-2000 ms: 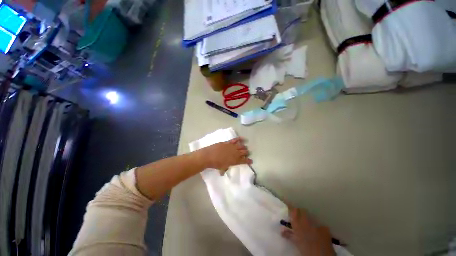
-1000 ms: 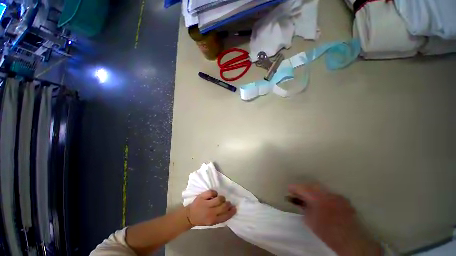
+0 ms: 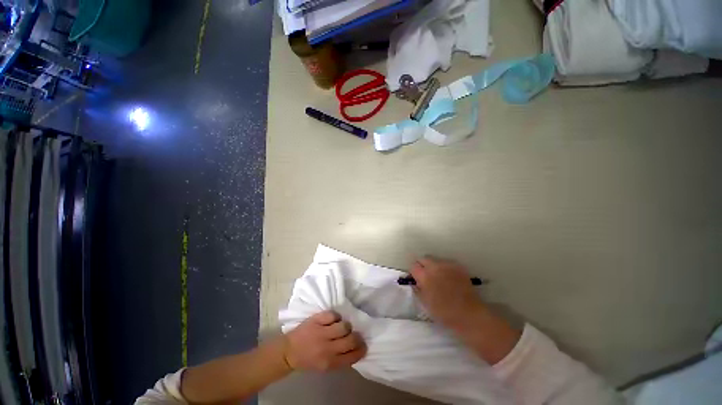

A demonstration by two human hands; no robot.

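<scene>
A white curtain panel (image 3: 412,352) lies along the near side of the table, its left end bunched into ruffles. My left hand (image 3: 323,342) is closed on the bunched cloth near that end. My right hand (image 3: 445,291) is on the panel's far edge and holds a black marker pen (image 3: 407,281), which sticks out on both sides of the hand. The fingertips of my right hand are partly hidden, so I cannot tell whether they also pinch the cloth.
On the beige table (image 3: 554,198) lie a second marker (image 3: 336,123), red scissors (image 3: 362,96), a bulldog clip (image 3: 425,99), a curled label strip (image 3: 400,136), cloth scraps (image 3: 435,39), a brown jar (image 3: 318,63) and clipboards (image 3: 356,20). Rolled bundles (image 3: 598,47) lie far right.
The panel's end has gone from flat to bunched and sits nearer me. My left hand has closed on it. My right hand has moved left and away from me, onto the panel's far edge, still with the pen.
</scene>
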